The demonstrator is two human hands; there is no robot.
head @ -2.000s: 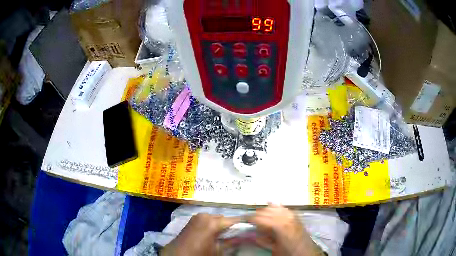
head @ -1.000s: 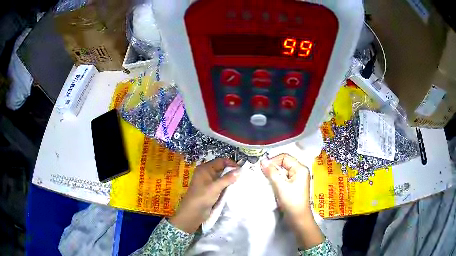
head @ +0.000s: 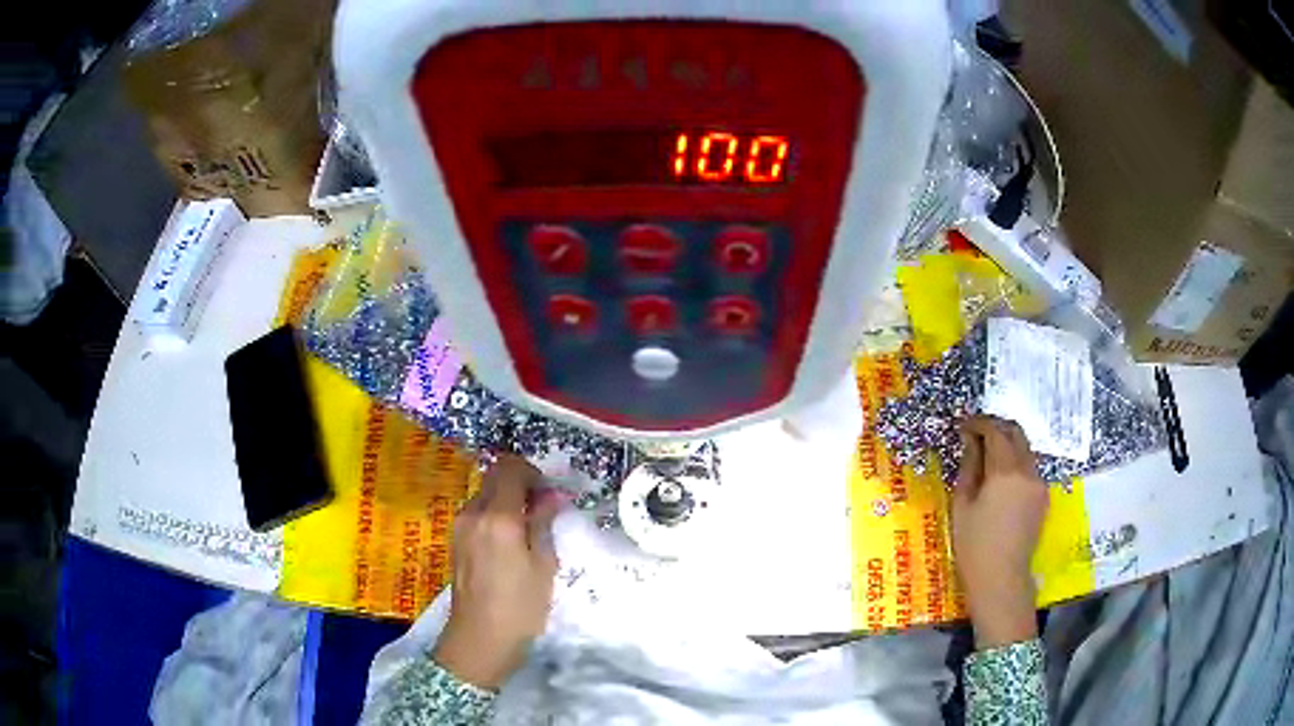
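Note:
My left hand [head: 500, 565] holds the edge of a bright white garment [head: 639, 641] just left of the lower die. The garment hangs over the table's front edge. The lower die [head: 664, 499] on its round base is uncovered. My right hand [head: 1002, 518] has its fingertips in the right heap of snap parts [head: 922, 411]; whether they pinch a part is too small to tell. The left heap of snap parts [head: 490, 423] lies behind my left hand. The machine head [head: 646, 227] shows "100" in red digits and hides the upper die.
A black phone [head: 278, 428] and a small white box [head: 189, 270] lie at the left. A thin black stick [head: 1171, 419] is at the right. Cartons [head: 234, 121] stand rear left and right. A blue bin [head: 121, 641] is below left. Yellow tape [head: 362, 504] covers parts of the table.
My right hand has left the garment and moved right to the snap heap. My left hand has drawn the cloth left, off the die. The counter went from 99 to 100.

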